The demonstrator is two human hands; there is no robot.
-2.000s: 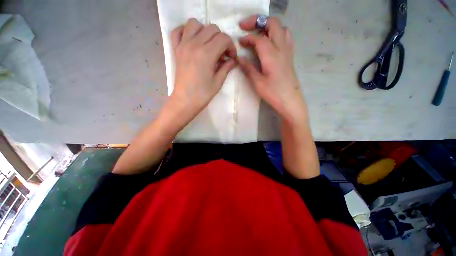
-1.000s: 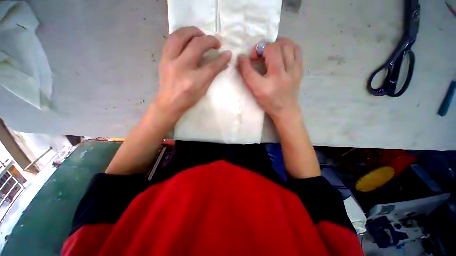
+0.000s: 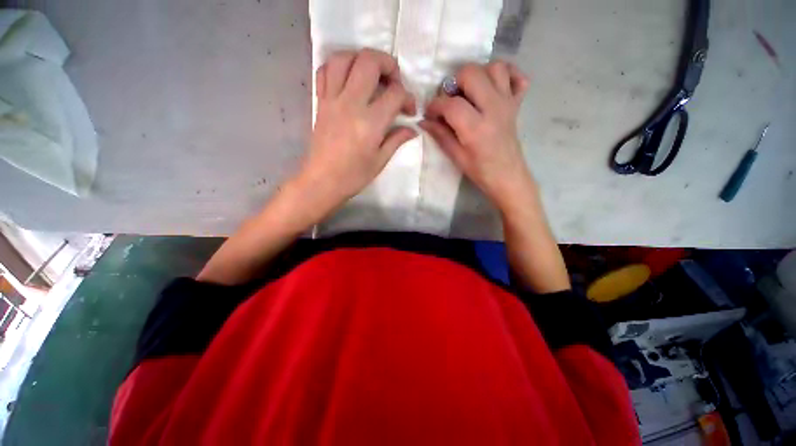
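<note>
The cream-white garment piece (image 3: 356, 26) lies lengthwise on the table in front of me, with a seam down its middle. My left hand (image 3: 353, 131) rests on its left half, with thumb and fingers pinching the cloth near the seam. My right hand (image 3: 482, 131) pinches the cloth from the right side, its fingertips almost touching the left ones. A dimpled silver ring thimble (image 3: 449, 85) sits on a right finger. The cloth is puckered between the hands. No needle or thread can be made out.
Black-handled shears (image 3: 650, 139) and a teal-handled tool (image 3: 740, 176) lie to the right on the grey table (image 3: 218, 104). A small red item (image 3: 766, 47) lies at upper right. Crumpled cream cloth (image 3: 39, 104) lies at far left. Cluttered bins and a green surface (image 3: 87, 348) are below the table edge.
My hands have come back together on the seam after being slightly apart. The cloth now shows farther right in view, and the shears and teal tool show farther left.
</note>
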